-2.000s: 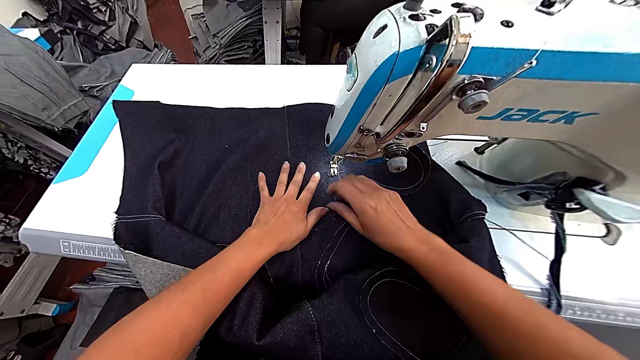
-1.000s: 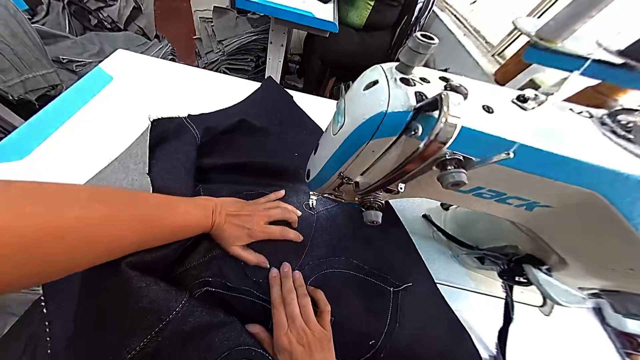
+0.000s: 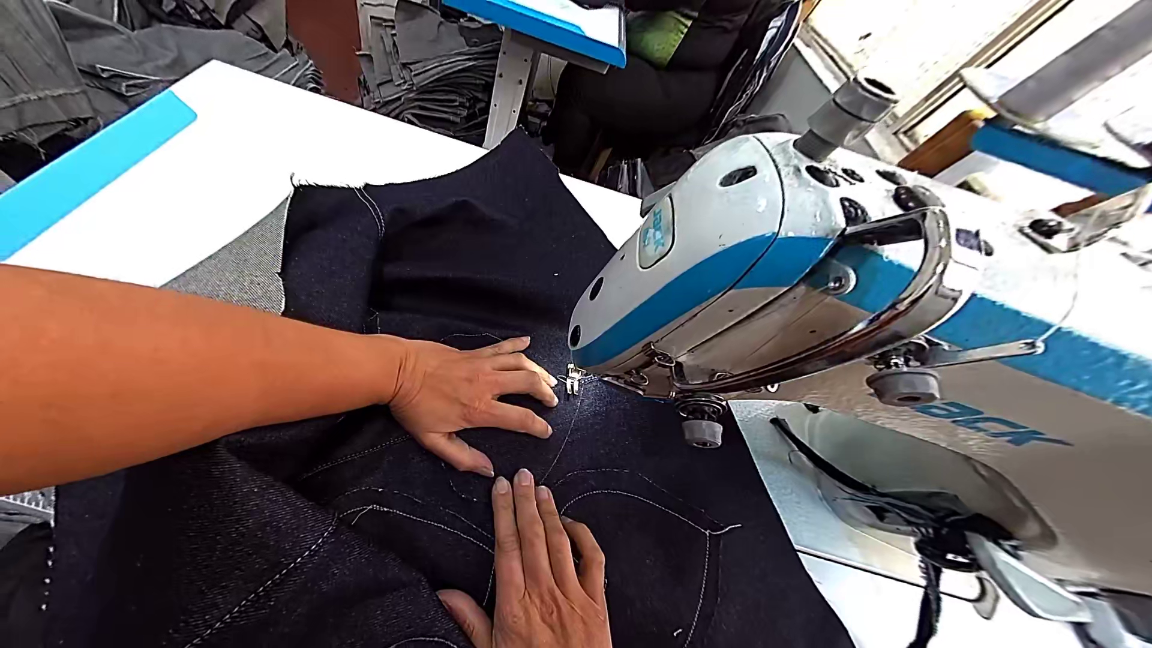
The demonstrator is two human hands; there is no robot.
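Observation:
Dark blue denim fabric point(image 3: 468, 243) with light stitched curves spreads over the white table beneath a Jack sewing machine point(image 3: 756, 270). The machine's presser foot point(image 3: 573, 379) sits on the denim beside a line of stitching. My left hand point(image 3: 477, 400) lies on the cloth just left of the foot, palm down with fingers spread. Nearer to me, my right hand point(image 3: 544, 576) presses flat on the denim, its fingers pointing toward the foot and its thumb apart. Neither hand grips anything. At the left, a folded part shows the fabric's grey underside point(image 3: 243, 261).
Stacks of grey cloth pieces point(image 3: 432, 67) lie beyond the white table point(image 3: 225, 117). Behind the machine are another blue-edged table point(image 3: 549, 27) and part of a person in dark clothes point(image 3: 630, 99). A dark cord point(image 3: 927, 585) hangs below the machine arm at right.
Since two seconds ago the denim has been turned under the machine, and my right hand has moved from beside the foot to nearer me. Over the last second both hands have stayed nearly in place.

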